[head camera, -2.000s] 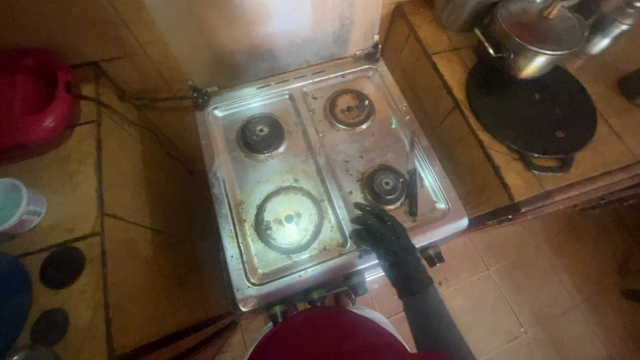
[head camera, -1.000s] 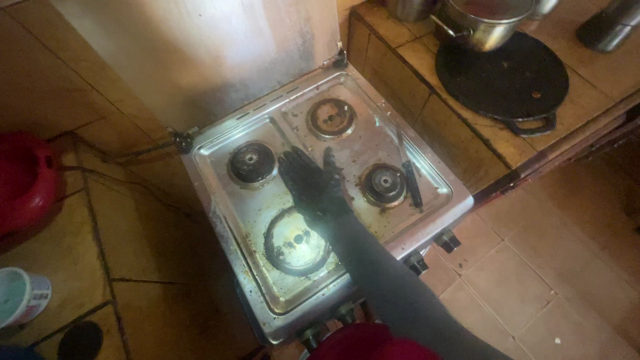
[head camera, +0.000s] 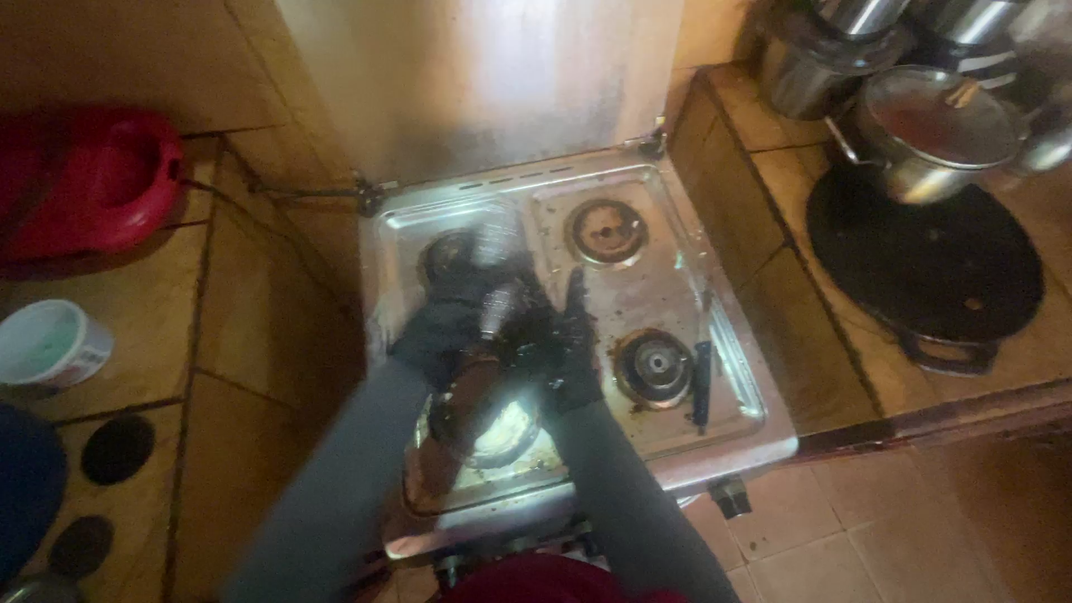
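Both my hands wear black gloves and are blurred over the left half of a stained metal gas stove (head camera: 653, 293). My left hand (head camera: 452, 327) lies near the back left burner (head camera: 444, 255), partly hiding it. My right hand (head camera: 569, 360) has its fingers spread and pointing to the back, just right of the left hand. Shiny pale streaks show between and beyond the hands; whether something is held there cannot be told. A black-handled knife (head camera: 702, 385) lies on the stove's right side, beside the front right burner (head camera: 656, 365).
The stove's raised lid (head camera: 486, 75) stands behind. On the right tiled counter are a black griddle (head camera: 921, 260), a lidded pot (head camera: 938, 142) and more metal pots (head camera: 796, 67). The left counter holds a red plastic object (head camera: 126, 184), a white tub (head camera: 54, 343) and two dark round discs (head camera: 117, 450).
My left hand and forearm have come into view over the stove's left side. My right hand first moved from the front edge to the left half, and is now beside the left hand.
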